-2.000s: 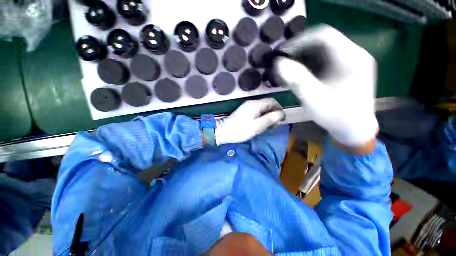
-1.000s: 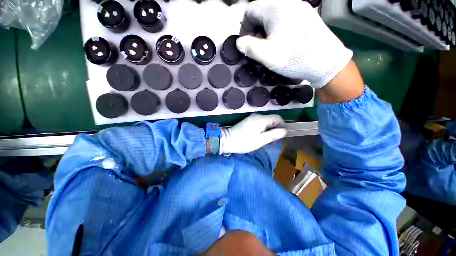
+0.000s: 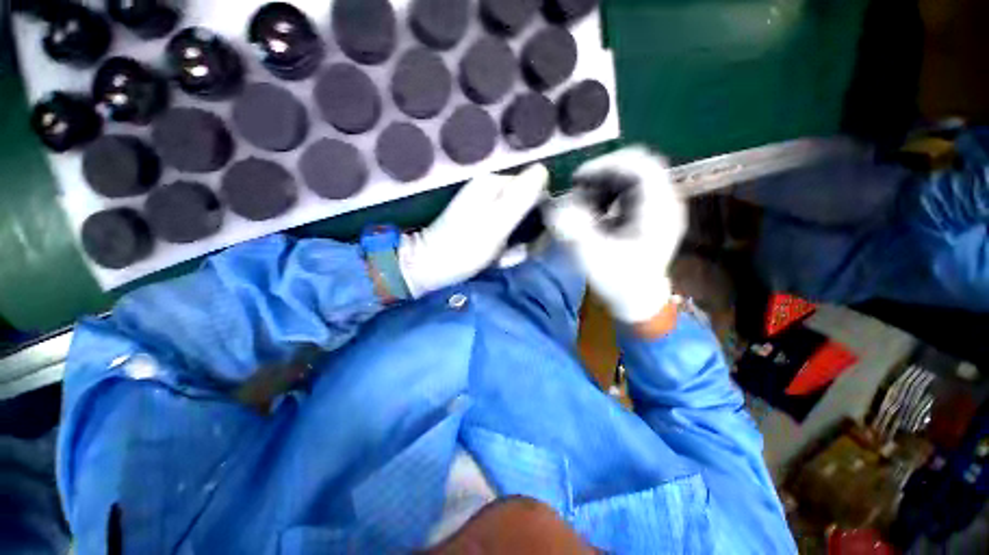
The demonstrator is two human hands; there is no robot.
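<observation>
Black cylindrical parts stand in rows in a white foam tray (image 3: 382, 197). Most have matte dark-grey tops (image 3: 332, 168); several at the left and far side have glossy tops (image 3: 203, 62) with white reflections. My left hand (image 3: 466, 233), in a white glove, is in front of the tray's near edge, its fingers closed around a small dark piece (image 3: 528, 226), mostly hidden. My right hand (image 3: 627, 233), also gloved, is blurred just right of it, fingers curled, with a dark area between them. Whether that is a piece or shadow cannot be told.
The tray lies on a green surface (image 3: 716, 76) with a metal rail (image 3: 748, 165) along its near edge. A blue sleeve of another person (image 3: 835, 233) is at the right. Red-and-black items (image 3: 797, 363) and cartons lie on the floor at the lower right.
My right hand has left the parts in the tray and come down beside my left hand. A dark piece now shows at my left fingers. The view has shifted, so the tray appears further left and tilted.
</observation>
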